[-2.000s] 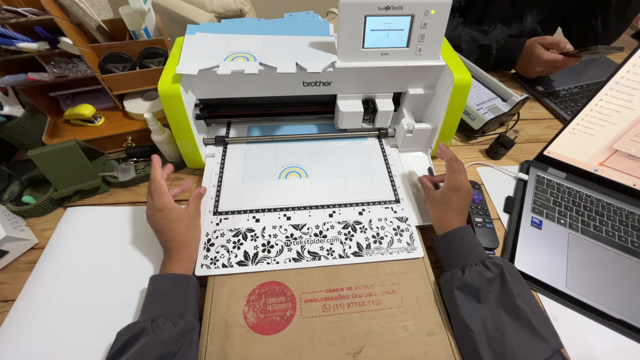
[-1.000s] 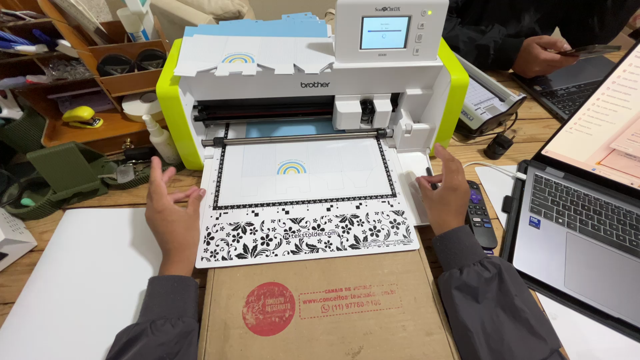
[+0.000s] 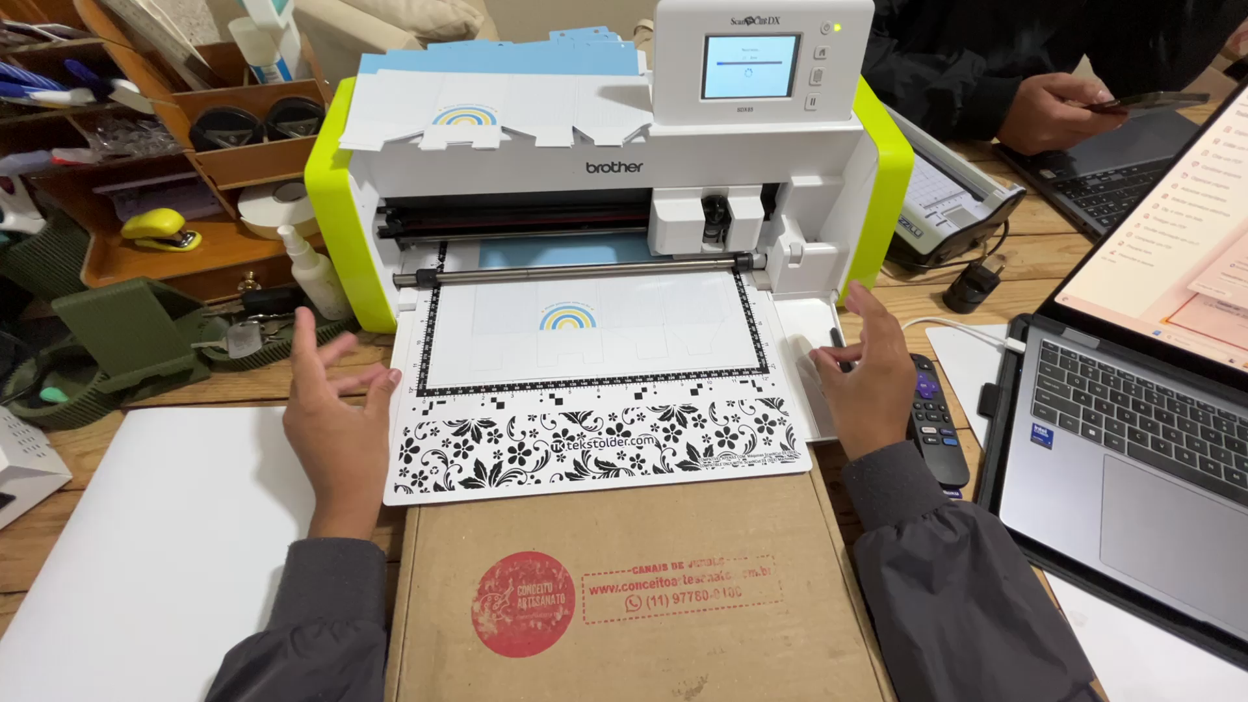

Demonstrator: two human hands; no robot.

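A white Brother ScanNCut cutting machine [image 3: 614,168] with lime-green sides holds a cutting mat [image 3: 595,385] under its roller. On the mat lies white sheet material [image 3: 624,322] with a printed rainbow; its far part is under the roller, near a light-blue area. My left hand [image 3: 341,424] is raised at the mat's left edge, fingers apart, holding nothing. At the right of the mat, by the machine's lowered white flap, my right hand [image 3: 868,375] pinches a thin dark tool [image 3: 838,339], mostly hidden by the fingers. The small screen [image 3: 749,66] is lit and shows a bar.
A cardboard box [image 3: 624,546] lies under the mat's near end. Cut white and blue card pieces [image 3: 546,93] rest on the machine. Right are a remote [image 3: 938,419], a black plug [image 3: 973,283], a laptop [image 3: 1150,429] and another person's hand with a phone. White paper [image 3: 175,526] lies left.
The cutting mat has slid farther into the machine, away from me, taking the rainbow sheet along. Both my hands have stayed at about the same places.
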